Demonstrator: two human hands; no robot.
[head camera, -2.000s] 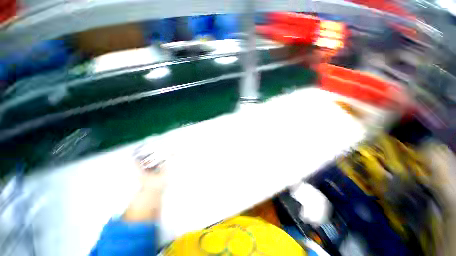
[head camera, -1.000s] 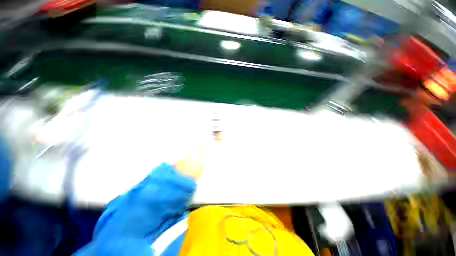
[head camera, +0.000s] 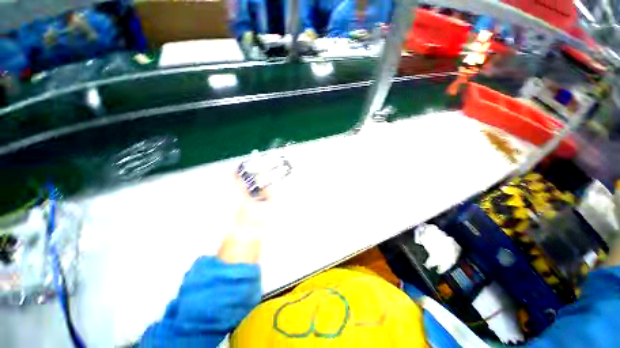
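My left hand (head camera: 246, 219) reaches over the white bench (head camera: 353, 197), its outline washed out by glare. It holds a clear plastic unit (head camera: 265, 171) with shiny silver and dark parts at the fingertips, near the bench's far edge by the green belt. My right hand (head camera: 614, 250) shows only as a small blurred part at the right edge, above its blue sleeve; its fingers and anything in them cannot be made out.
Clear film (head camera: 146, 156) lies on the green belt (head camera: 217, 139). A blue cable (head camera: 56, 251) is at left. Amber pieces (head camera: 502, 145) lie at the bench's right end, near a red bin (head camera: 510, 112). A dark blue box (head camera: 506, 255), white cloth (head camera: 437, 247) and hazard-patterned top (head camera: 520, 200) are at lower right.
The view has swung from side to side and is sharper now. My left hand still reaches over the bench, and the unit at its fingertips shows more clearly. My right sleeve has come into view.
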